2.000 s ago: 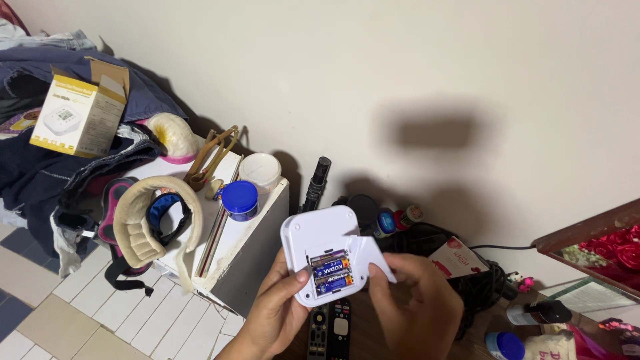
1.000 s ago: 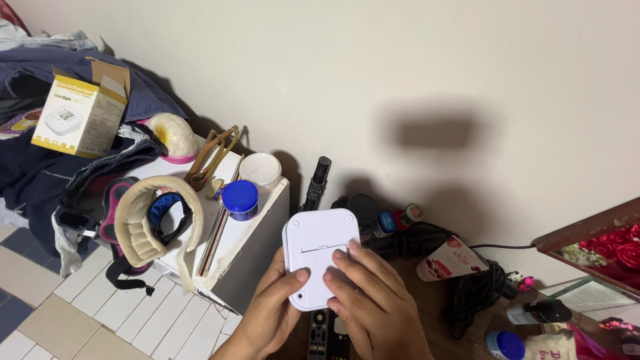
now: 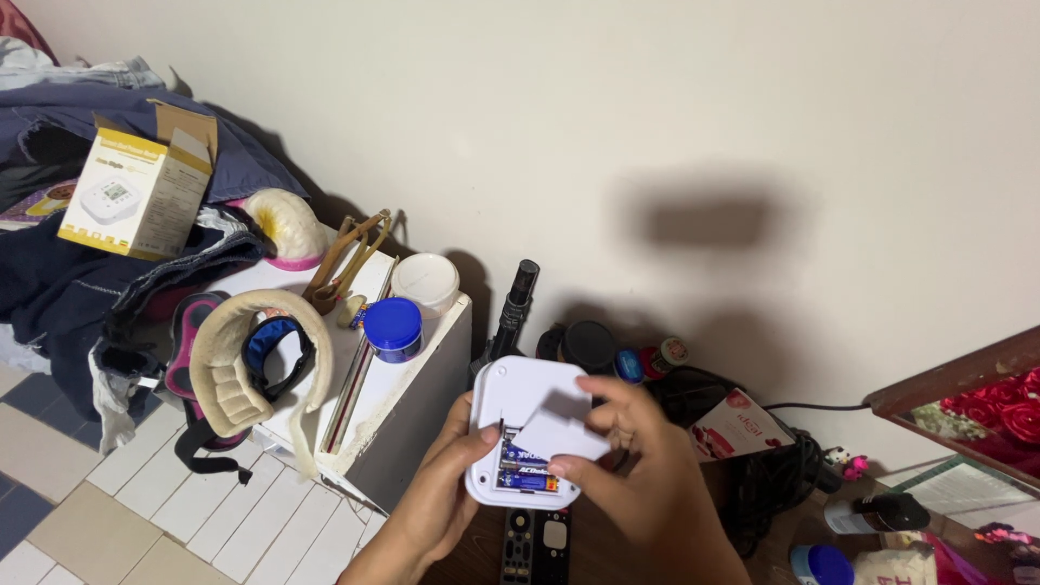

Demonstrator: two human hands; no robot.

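Note:
My left hand [image 3: 447,479] grips the left edge of a white blood pressure monitor [image 3: 528,382], its underside facing me. The thumb rests beside the open battery compartment, where blue Kodak batteries [image 3: 528,481] lie side by side. In my right hand [image 3: 642,463] is the white battery cover [image 3: 561,431], pinched between thumb and fingers. The cover is tilted over the compartment and hides its upper right part. Whether it touches the monitor I cannot tell.
Below the monitor lie remote controls [image 3: 520,544]. A white cabinet [image 3: 406,422] on the left bears a blue-lidded jar [image 3: 393,328], a cervical collar [image 3: 215,366] and a wooden slingshot [image 3: 349,260]. An opened monitor box [image 3: 134,191] sits on clothes. Black cables [image 3: 768,487] lie right.
One second ago the cover lay over the battery compartment, with my right fingers on it. Now it is lifted off in my right hand and the batteries show.

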